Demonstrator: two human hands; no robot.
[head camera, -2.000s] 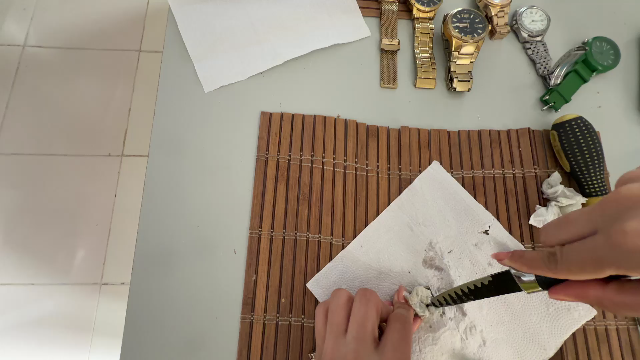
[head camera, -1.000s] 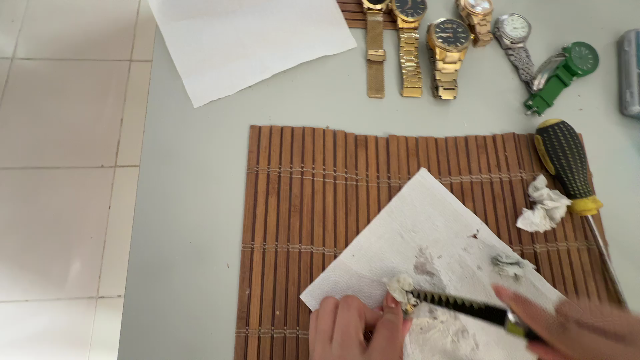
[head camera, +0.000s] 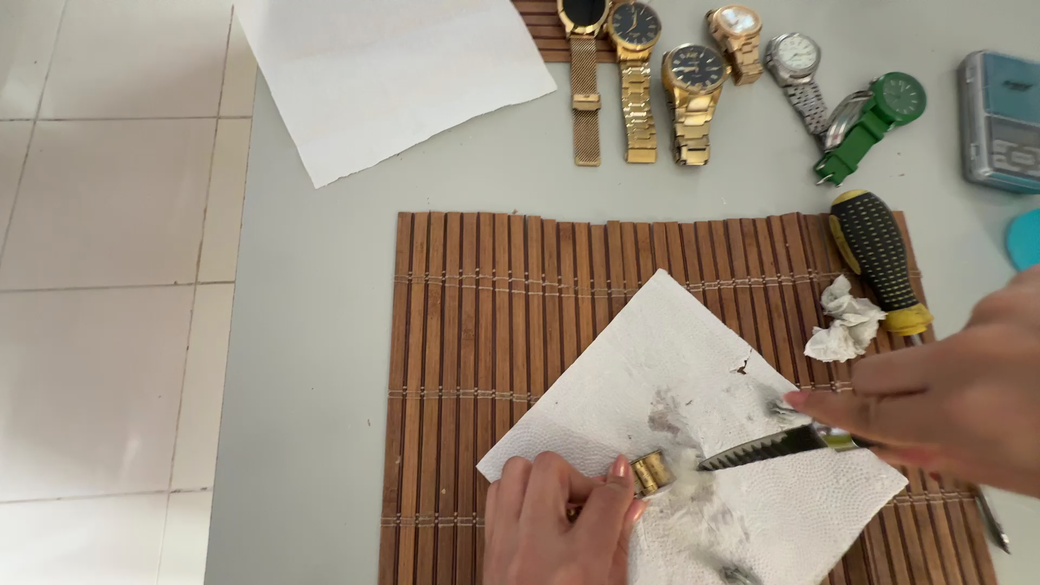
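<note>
My left hand (head camera: 561, 516) pinches a small gold-coloured metal piece, like a watch band link (head camera: 650, 473), against a smudged white paper towel (head camera: 601, 382). In my right hand (head camera: 959, 398) is a knife with a dark serrated blade (head camera: 768, 447), its tip pointing left at a whitish fluffy bit (head camera: 691, 487) beside the gold piece. Tip and gold piece are apart. The knife's handle is mostly hidden by my fingers. The towel lies diagonally on a brown bamboo mat (head camera: 471, 325) and bears grey stains and small dark bits.
A black-and-yellow screwdriver (head camera: 873, 252) and crumpled tissue (head camera: 845, 321) lie at the mat's right. Several watches (head camera: 695, 89) lie beyond the mat, a green watch (head camera: 873, 122) among them. White paper (head camera: 398, 73) is at upper left, a boxed pocket scale (head camera: 1003, 122) at upper right.
The knife tip, earlier against a whitish wad at my left fingertips, is now apart from them. The gold piece shows more plainly between my left fingers. The view has shifted somewhat.
</note>
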